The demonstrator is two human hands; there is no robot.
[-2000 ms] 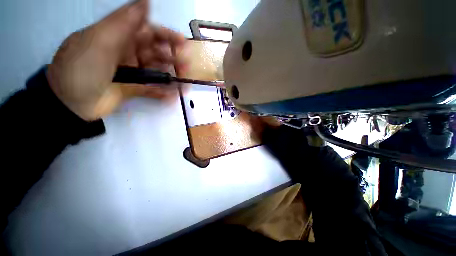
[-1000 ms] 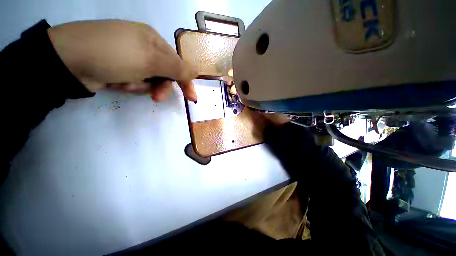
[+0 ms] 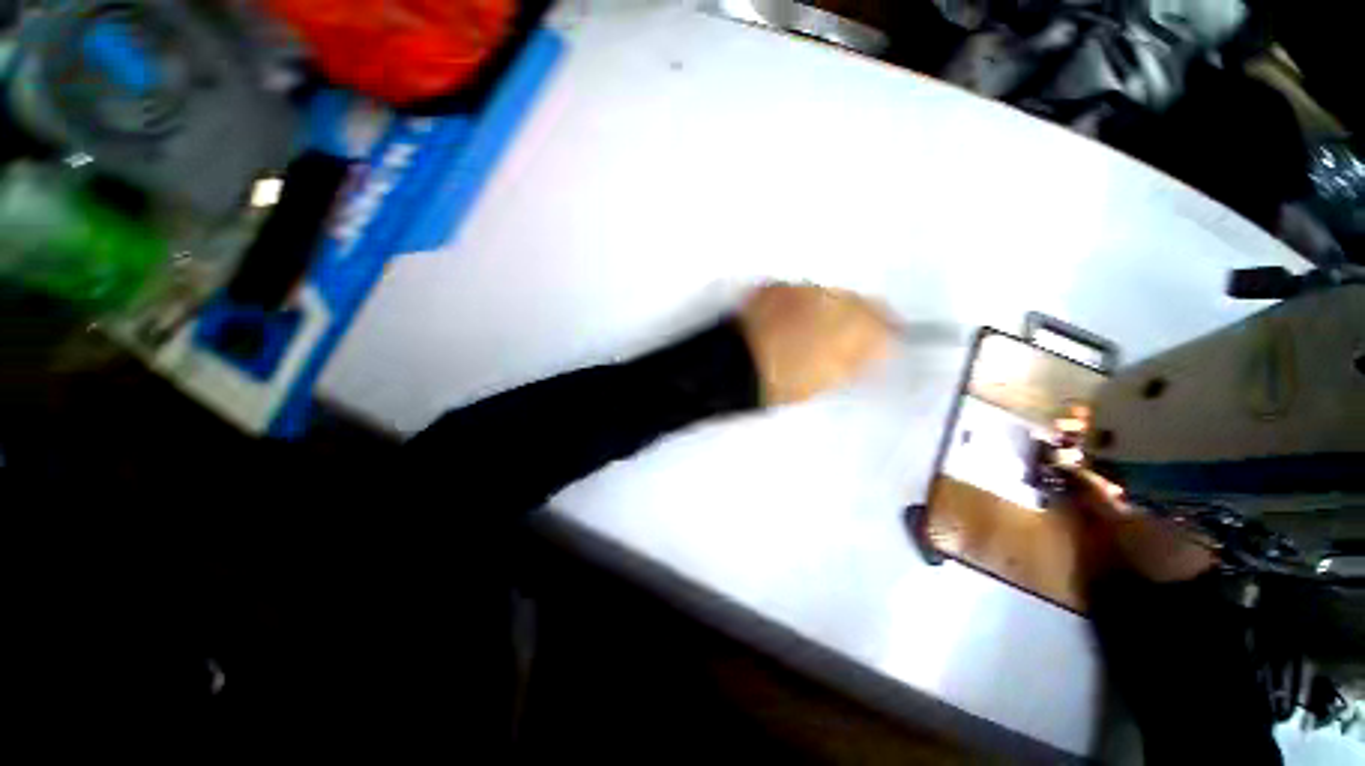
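The white sewing machine head is at the right, over a tan speckled bed with a bright metal slide plate. My left hand is blurred over the white table, left of the bed. A faint grey streak shows by its fingertips; whether it holds something cannot be told. My right hand is partly hidden by the machine head. Its fingers reach up to the needle area, and what they grip cannot be seen.
A blue-and-white panel with lettering, a grey round part and an orange-red thing are at the upper left. Grey and dark items lie beyond the table. A grey loop stands at the bed's far edge.
The view has swung left, so the machine sits further right and smaller. My left hand has moved away from the slide plate; the dark tool seen in it earlier cannot be made out. My right hand stays at the needle.
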